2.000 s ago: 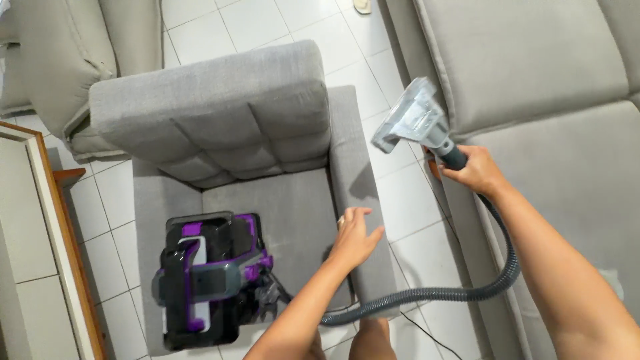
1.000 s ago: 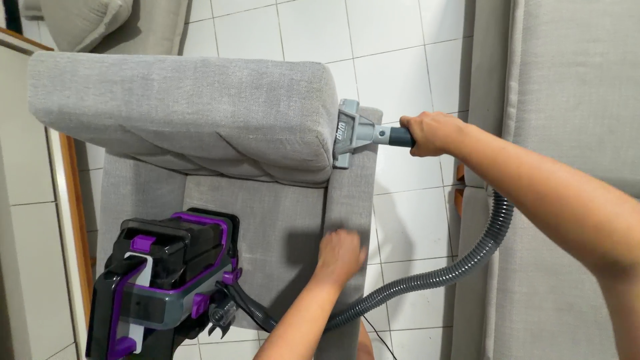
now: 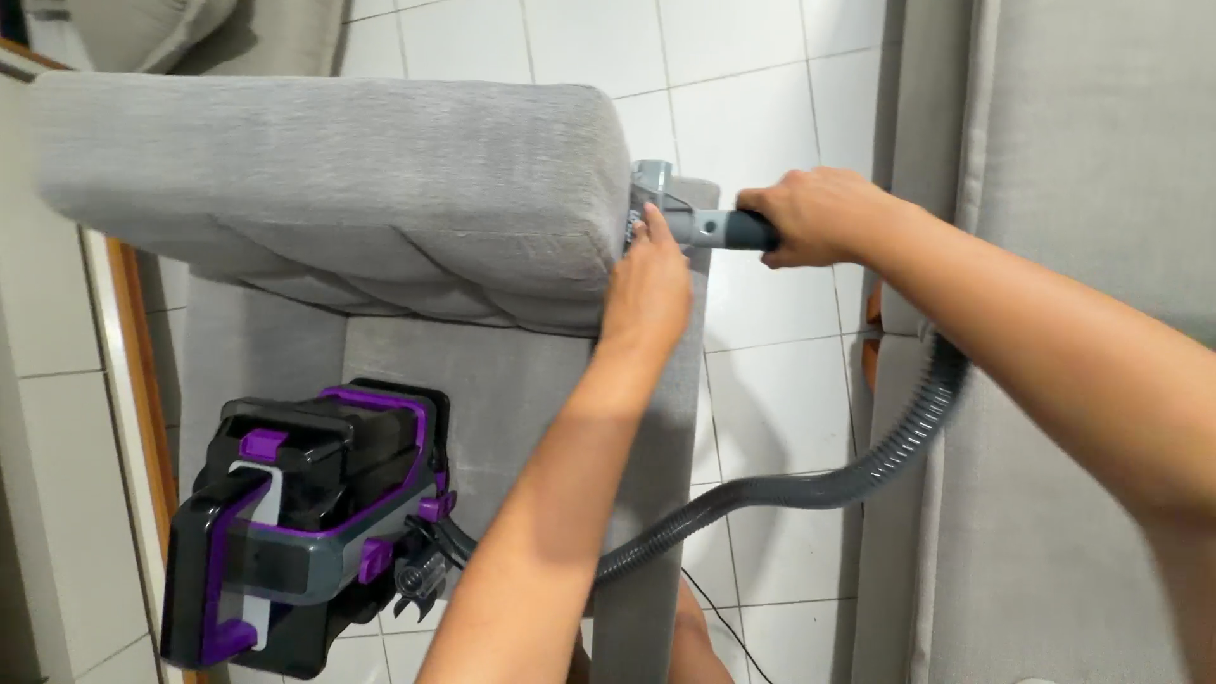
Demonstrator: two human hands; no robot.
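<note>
My right hand (image 3: 822, 217) is closed around the dark grip of a grey upholstery cleaner nozzle (image 3: 665, 209). The nozzle's head rests against the side of the backrest (image 3: 380, 161) of a grey fabric armchair, above its armrest. My left hand (image 3: 651, 275) reaches up beside that side, its fingers at the nozzle head; whether they press on it or on the fabric, I cannot tell. A ribbed hose (image 3: 798, 489) curves from under my right forearm, behind my left forearm, to a black and purple portable upholstery cleaner (image 3: 313, 513) on the chair's seat.
A long grey sofa (image 3: 1073, 380) lines the right side. White floor tiles (image 3: 769, 399) show between it and the armchair, with a thin black cord (image 3: 727, 627) on them. A wood-edged cabinet (image 3: 57, 427) stands at the left. More grey cushions (image 3: 256, 38) lie at the top left.
Two seconds ago the nozzle was raised off the chair; now it is against the backrest's side. My left hand has moved up from the armrest to the nozzle head. The view has shifted.
</note>
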